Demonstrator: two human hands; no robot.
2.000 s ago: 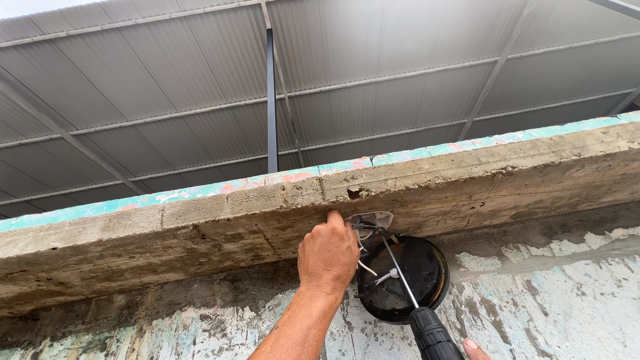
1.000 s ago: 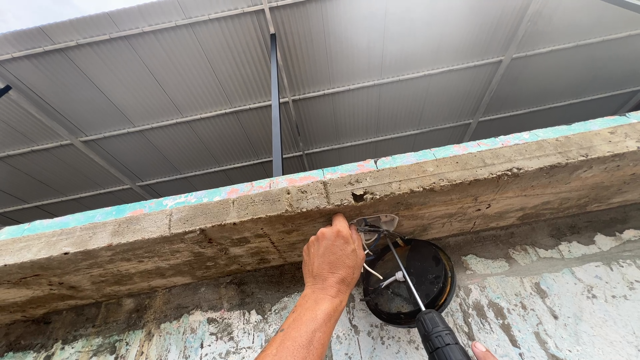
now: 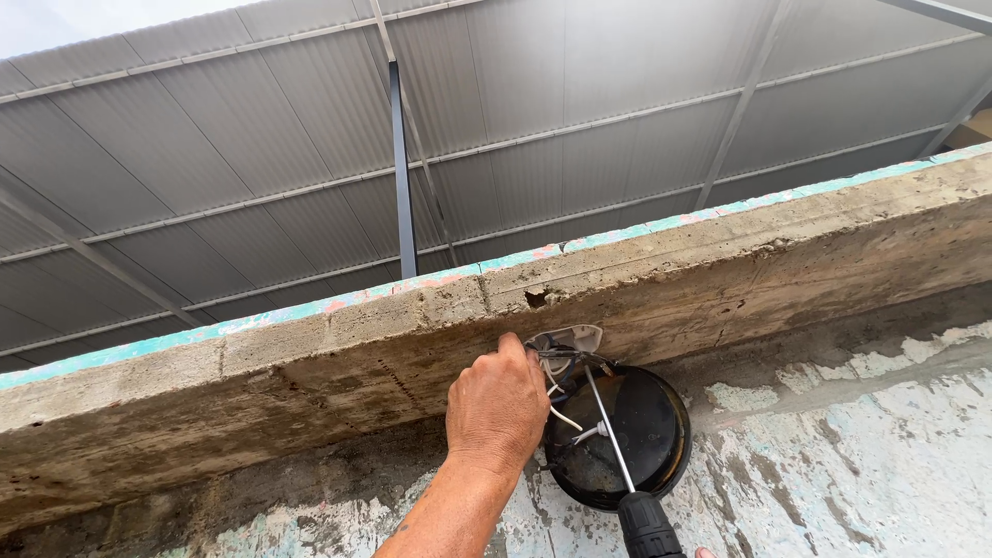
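My left hand (image 3: 498,403) is raised to the underside of the concrete ledge, its fingertips pinching something at the edge of a pale plastic electrical box (image 3: 583,338). Dark and white wires (image 3: 564,417) spill from this box. Below it hangs a round black fixture base (image 3: 570,465) with a white cable at its middle. A power driver's black chuck (image 3: 649,527) enters from the bottom, and its long steel bit (image 3: 611,434) crosses the fixture, the tip up by the wires and box. Of my right hand (image 3: 704,552) only a fingertip shows beside the chuck; its grip is hidden.
The concrete ledge (image 3: 372,372) runs across the view, with a chipped hole (image 3: 536,298) above the box. Peeling painted wall (image 3: 868,457) lies below. A dark metal post (image 3: 403,170) and a corrugated metal roof (image 3: 620,70) are overhead.
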